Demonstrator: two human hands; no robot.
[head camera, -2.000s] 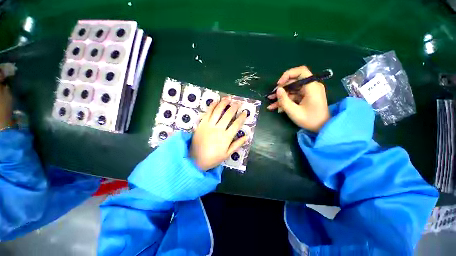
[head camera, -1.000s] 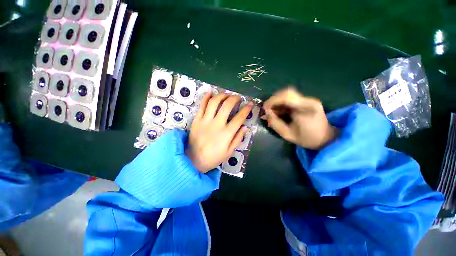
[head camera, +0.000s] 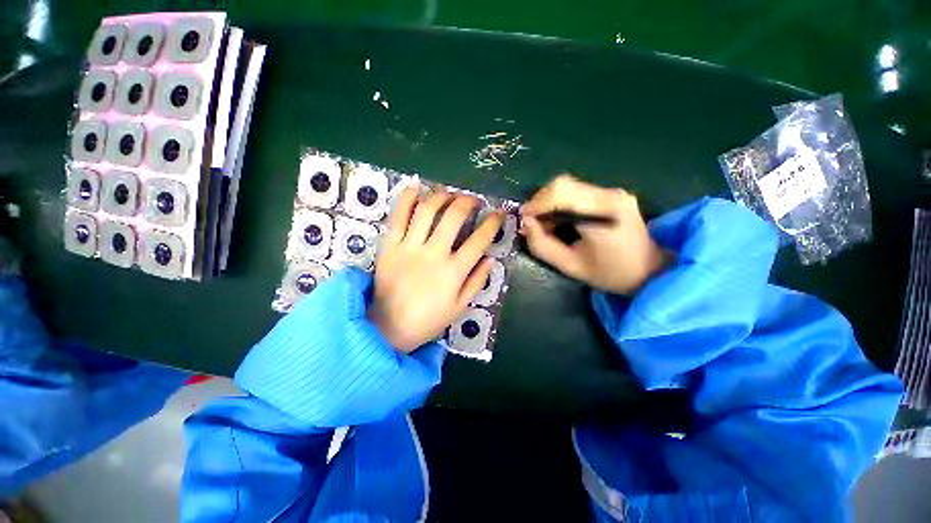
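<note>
The part sheet (head camera: 332, 222) lies on the dark green bench, with pale grey rounded pads around dark centres. My left hand (head camera: 429, 266) lies flat on its middle and right part, fingers spread, covering several pads. My right hand (head camera: 592, 233) is at the sheet's upper right edge, pinching a slim black pen-like tool (head camera: 582, 217). The tool's tip is hidden or too small to tell beside the fingertips. A loose heap of thin gold and silver slivers (head camera: 497, 149) lies just beyond the sheet.
A thick stack of pad sheets (head camera: 153, 72) stands at the left. A clear plastic bag (head camera: 832, 189) with a white label lies at the right. Striped sheet edges (head camera: 917, 317) show at the far right. White scraps (head camera: 380, 100) lie beyond the sheet. Another person's blue sleeve (head camera: 61, 358) is at the lower left.
My right hand has moved left from beside the sheet to its upper right edge with the tool. My left hand stays on the sheet. The view has shifted.
</note>
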